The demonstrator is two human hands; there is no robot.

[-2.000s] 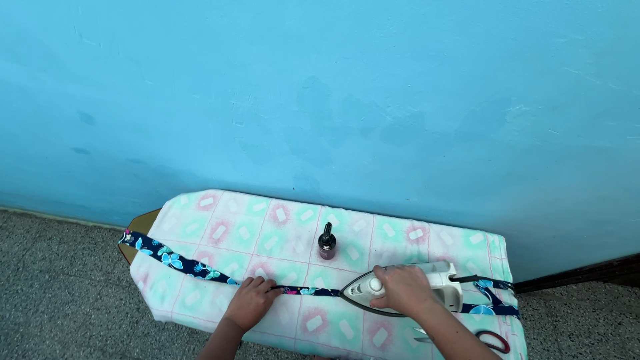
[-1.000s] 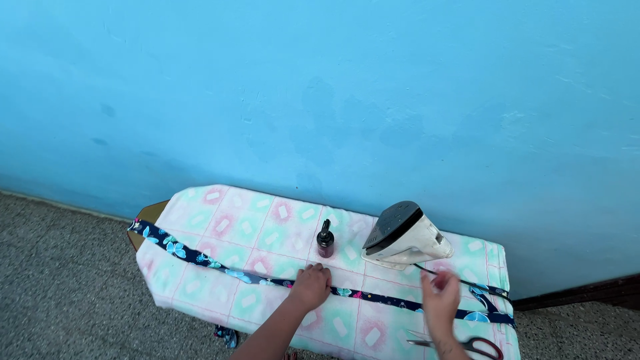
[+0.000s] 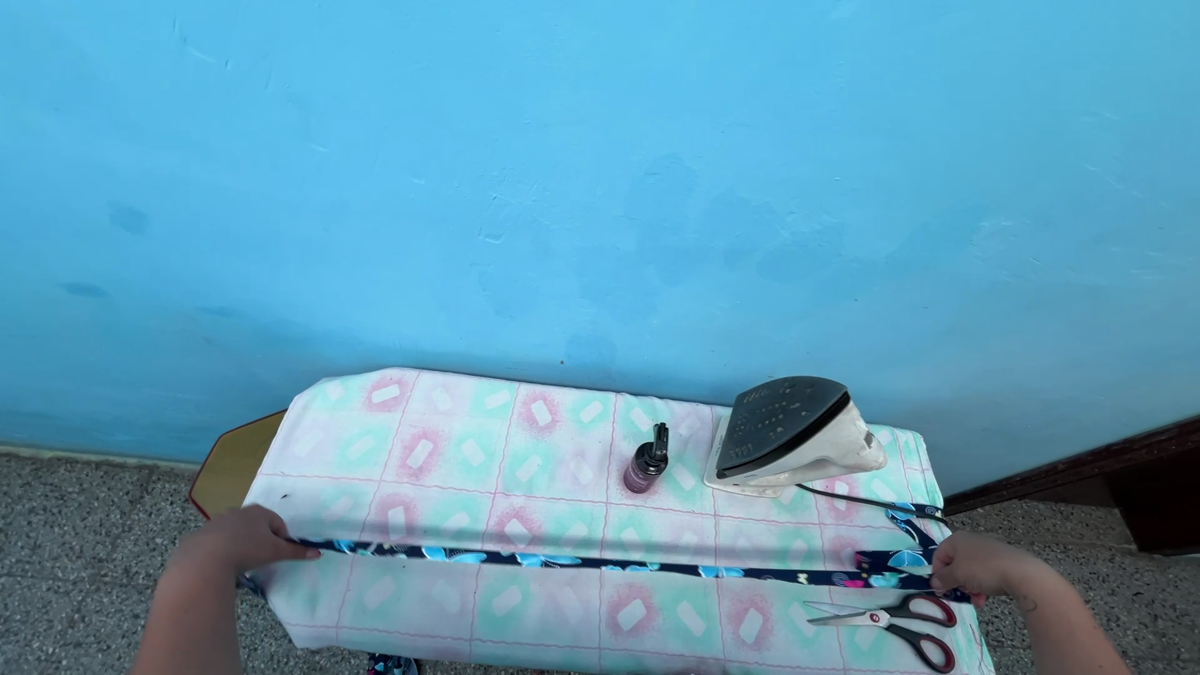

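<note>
A narrow navy fabric strip with butterfly print (image 3: 562, 562) runs lengthwise across the cloth-covered ironing board (image 3: 525, 459). At the board's left end my left hand (image 3: 246, 544) pinches the strip between thumb and fingers. My right hand (image 3: 970, 565) grips it at the right end, where more of the strip lies folded. An iron (image 3: 797, 436) stands on its heel near the far edge, its dark soleplate showing. Scissors with dark and red handles (image 3: 891, 619) lie partly spread just below the strip, close to my right hand.
A small dark spray bottle (image 3: 647, 466) stands left of the iron. The iron's cord (image 3: 867, 503) trails to the right edge. A blue wall (image 3: 562, 206) rises behind the board. Printed fabric (image 3: 392, 665) hangs at the near edge. Dark wood (image 3: 1125, 478) is at the right.
The iron, flat on the strip under my right hand at first, now stands upright and released. My left hand has moved left along the strip; my right hand has moved right and taken hold of it.
</note>
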